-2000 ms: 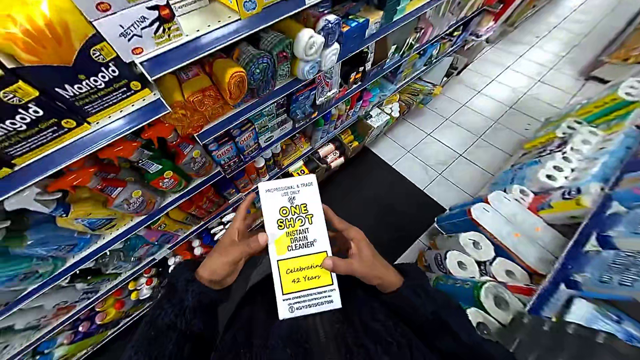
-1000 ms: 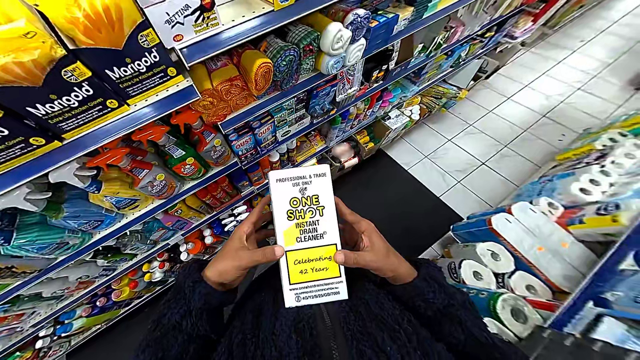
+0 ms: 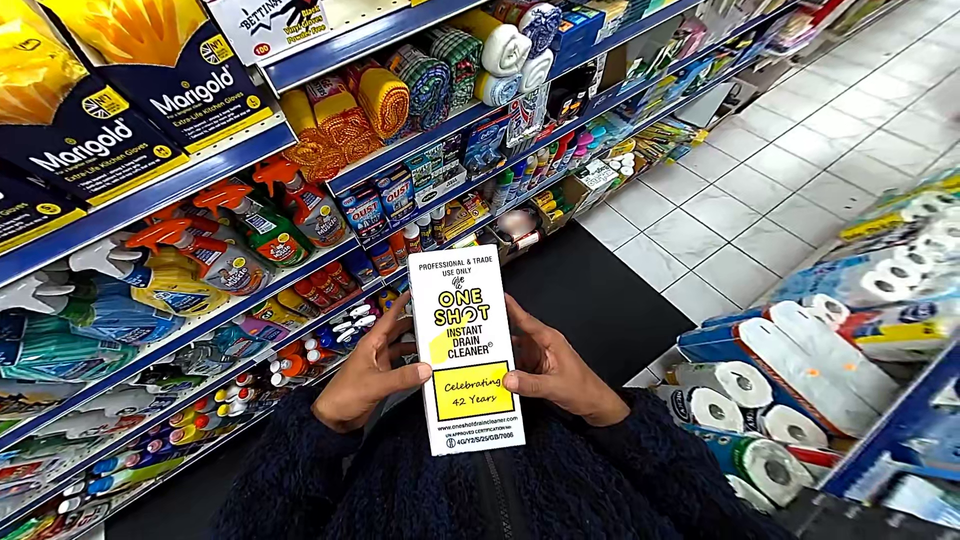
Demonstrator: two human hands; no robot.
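Note:
A tall white carton of One Shot drain cleaner (image 3: 466, 345) with a yellow panel is upright in front of my chest, its printed front facing me. My left hand (image 3: 371, 371) grips its left side, the thumb on the front edge near the yellow panel. On the opposite side my right hand (image 3: 559, 367) holds it, that thumb lying on the panel's right edge. The other fingers of both hands are partly hidden behind the carton.
Shelves on the left hold boxed kitchen gloves (image 3: 199, 82), trigger spray bottles (image 3: 262, 217) and rolled cloths (image 3: 382, 97). A black floor mat (image 3: 607, 307) lies beyond the carton, beside white floor tiles (image 3: 690, 232). Paper rolls (image 3: 716, 409) are stacked at the right.
My right thumb has shifted from the front of the yellow panel, two seconds ago, to its right edge. Both hands still hold the carton. The view has turned slightly.

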